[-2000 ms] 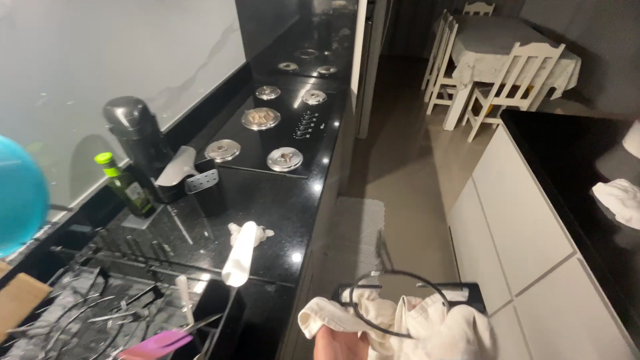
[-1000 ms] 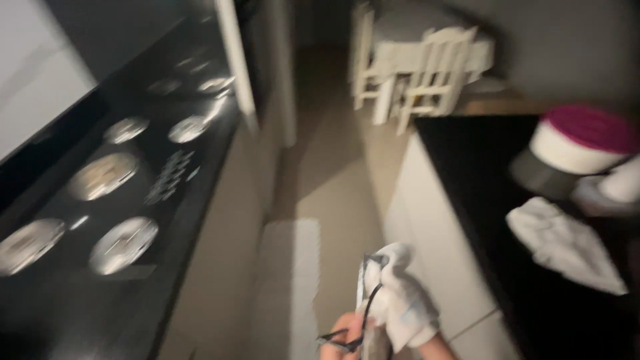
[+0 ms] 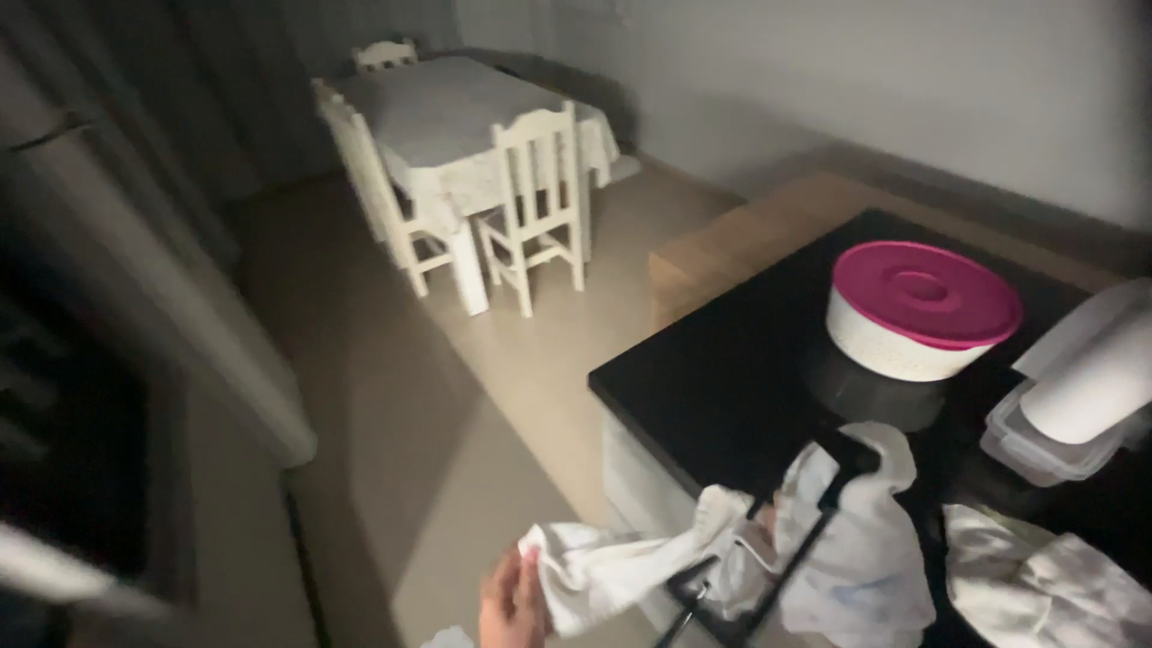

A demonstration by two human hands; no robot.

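My left hand [image 3: 515, 598] pinches the left end of a white cloth [image 3: 612, 567] at the bottom centre. The cloth stretches right to a dark metal piece with thin bars [image 3: 792, 558], which cannot be made out exactly. My right hand [image 3: 768, 524] is mostly hidden behind the cloth and the dark piece; only a bit of skin shows. More white cloth [image 3: 855, 558] hangs around the dark piece, over the edge of the black countertop [image 3: 720, 387]. A separate crumpled white cloth [image 3: 1035, 576] lies on the countertop at the right.
On the countertop stand a white container with a pink lid [image 3: 927, 292], a clear plastic container [image 3: 1048, 441] and a paper towel roll [image 3: 1093, 378]. A wooden ledge [image 3: 747, 243] borders the counter. Beyond are a cloth-covered table [image 3: 450, 108] and white chairs [image 3: 540, 180].
The view has swung right, from the stove to the other counter. The cloth and dark metal piece are now by that counter's edge, with the cloth stretched out sideways from my left hand.
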